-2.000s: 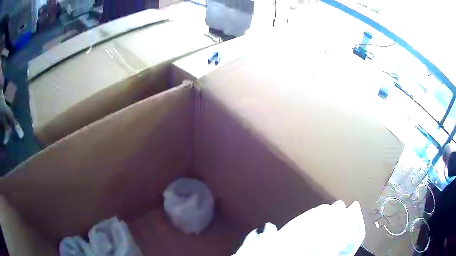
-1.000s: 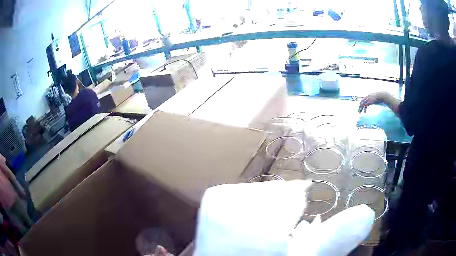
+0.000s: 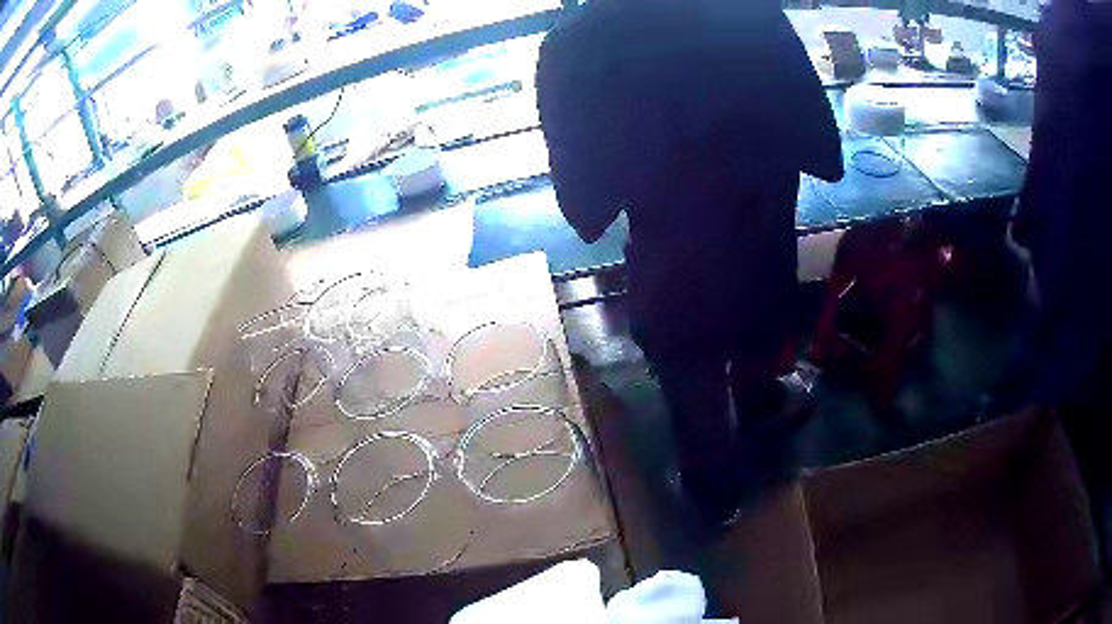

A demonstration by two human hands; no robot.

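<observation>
White bags [image 3: 537, 597] show at the bottom edge, cut off by the frame and overexposed; I cannot tell whether anything holds them. Several thin wire coils [image 3: 384, 478] lie in rows on a flat brown carton top [image 3: 366, 555] just beyond the bags. More coils [image 3: 361, 307] lie close together at its far end, partly under glare. Neither my left hand nor my right hand is in view.
An open carton [image 3: 951, 524] stands at the lower right. A raised carton flap [image 3: 116, 463] is at the left. A person in dark clothes [image 3: 695, 183] stands at a green-topped bench [image 3: 524, 226], with another person [image 3: 1073, 219] at the right edge. Red stools [image 3: 884, 305] are behind.
The view has swung right, from the deep carton with white wrapped products to the coils and the floor carton. The white bags now sit lower in view. The person in dark clothes appears nearer the centre.
</observation>
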